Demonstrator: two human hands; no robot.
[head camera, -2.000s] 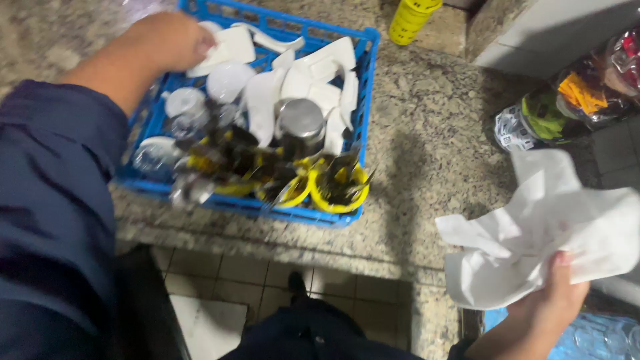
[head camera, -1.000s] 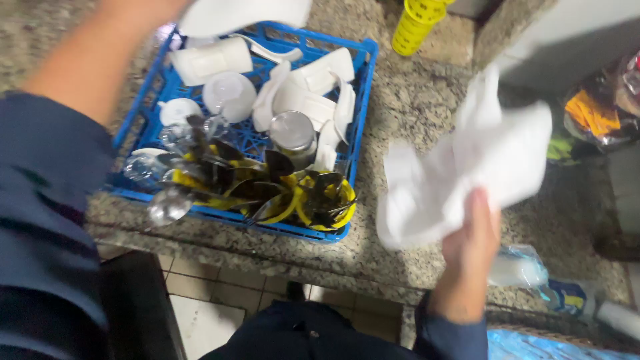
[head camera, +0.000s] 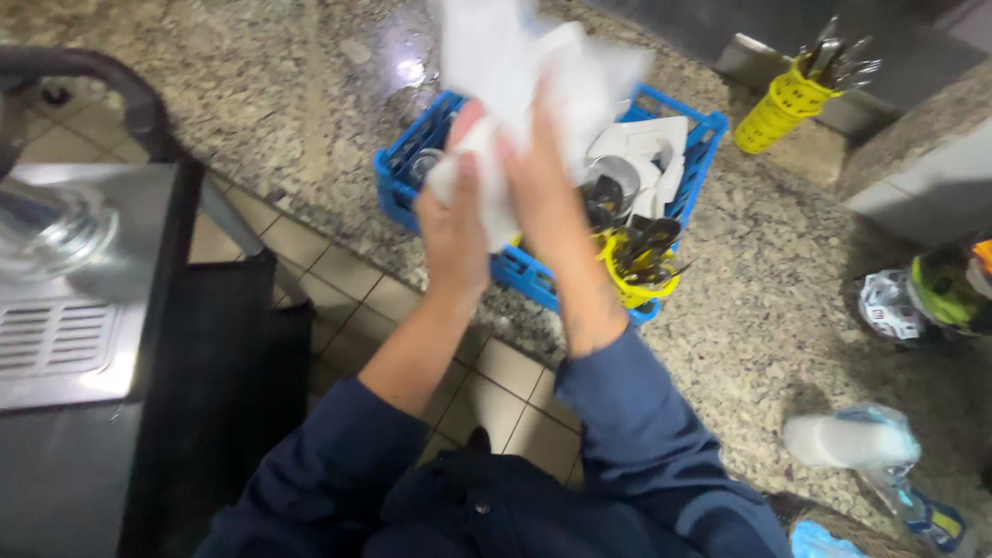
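Both my hands are raised over a blue plastic dish rack (head camera: 701, 182) on a granite counter. My left hand (head camera: 457, 225) grips a white item, blurred, beside or under a white cloth or paper (head camera: 496, 62). Around the white cloth my right hand (head camera: 546, 186) is closed, touching the same bundle. Motion blur hides which parts are cloth and which may be a dish. In the rack lie white dishes (head camera: 643, 147), a clear glass (head camera: 425, 164), a metal container (head camera: 616, 174) and a yellow perforated cutlery basket (head camera: 639, 294) holding dark-looking cutlery.
Another yellow cutlery holder (head camera: 767, 116) stands at the back right. Bagged items (head camera: 891, 306) and a wrapped stack of white cups (head camera: 845, 442) lie on the counter's right side. At left is a metal-topped cart (head camera: 70, 310) with glassware, across a tiled floor gap.
My left hand has left the rack's far-left area, and both hands are now together at the white cloth. The cloth has moved from the right side to over the rack. The view has shifted left.
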